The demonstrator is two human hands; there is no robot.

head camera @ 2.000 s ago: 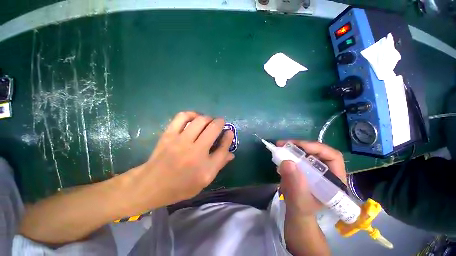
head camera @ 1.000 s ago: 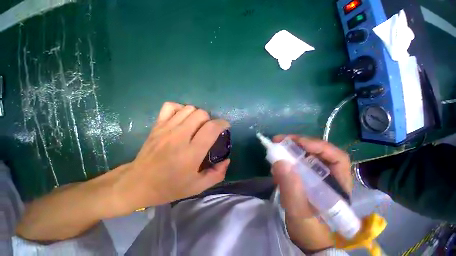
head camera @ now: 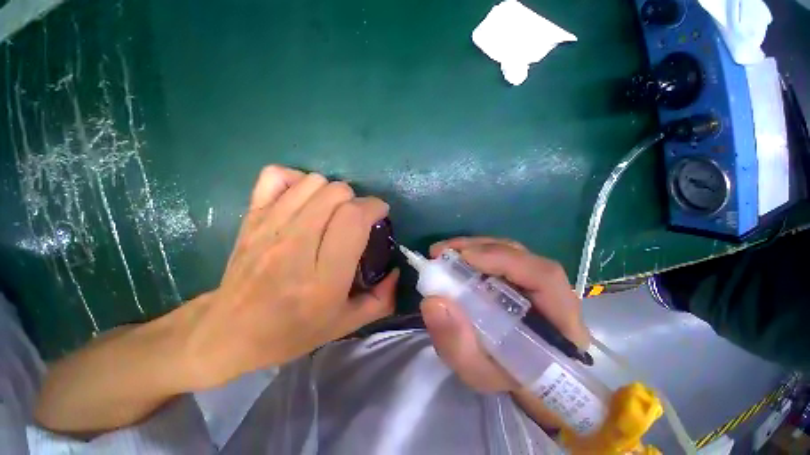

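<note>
My left hand [head camera: 297, 267], bare, holds a small dark watch housing [head camera: 377, 252] between fingers and thumb above the green bench. Much of the housing is hidden by the fingers. My right hand [head camera: 502, 311] grips a clear-white glue syringe [head camera: 511, 342] with a printed label and a yellow adapter [head camera: 622, 422] at its rear. The needle tip points left at the housing's right edge, very close to it; whether it touches I cannot tell. A slim black tool [head camera: 561, 340] lies along the syringe in the same hand.
A blue-fronted glue dispenser [head camera: 742, 133] with knobs and a round gauge stands at the right, with white paper on top. A pale air hose [head camera: 607, 200] runs down from it. A white scrap [head camera: 518, 40] lies on the scratched green bench [head camera: 266, 98]. A dark sleeve [head camera: 755, 307] shows at right.
My right hand has brought the syringe left, so its needle is now close to the housing. The housing has turned and shows a dark face. The bench and dispenser sit higher in view.
</note>
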